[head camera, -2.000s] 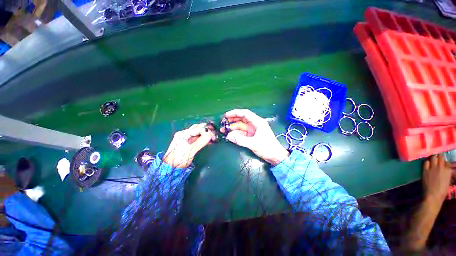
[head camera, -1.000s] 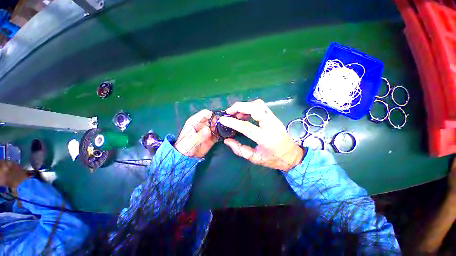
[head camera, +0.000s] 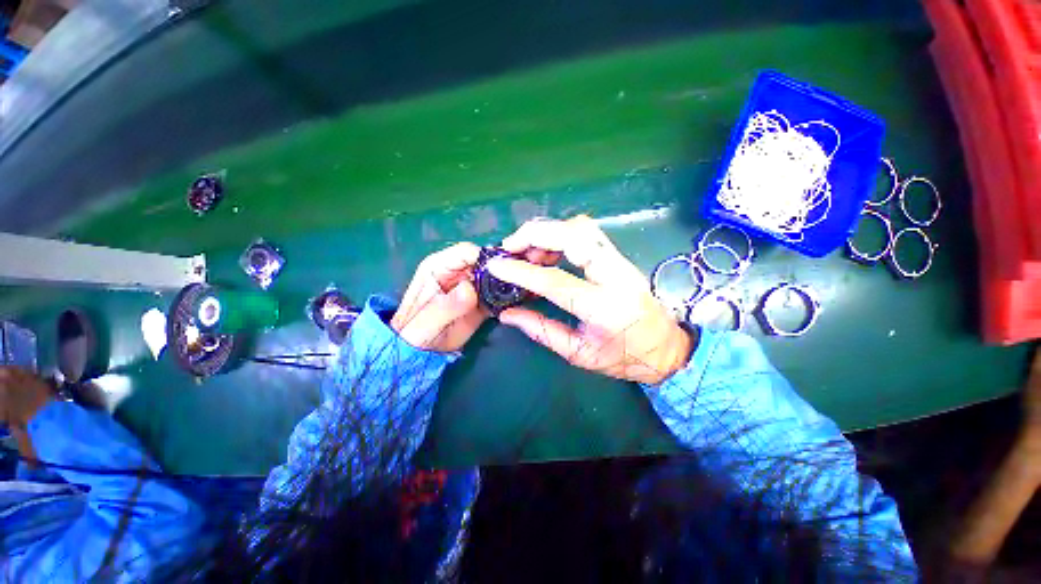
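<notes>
A dark round body (head camera: 499, 282), likely a watch case, is held upright between my two hands above the green bench. My left hand (head camera: 440, 301) grips its left edge with fingers and thumb. My right hand (head camera: 599, 306) holds its right side, with a finger lying across its face. The fingers hide part of the body. Both hands are bare, with blue sleeves. Whether a ring sits on the body cannot be told.
A blue box (head camera: 847, 171) of white rings (head camera: 776, 177) stands at right. Metal rings (head camera: 788, 310) lie around it. Red trays (head camera: 995, 171) are at far right. Left are dark round bodies (head camera: 206, 194), a black dish (head camera: 201, 354), a green spool (head camera: 253, 309), tweezers (head camera: 291, 361) and a neighbour's sleeve (head camera: 97, 456).
My hands have come together around one dark body; two seconds ago they were apart, each with a small dark piece. The view has shifted, with the box higher and further right.
</notes>
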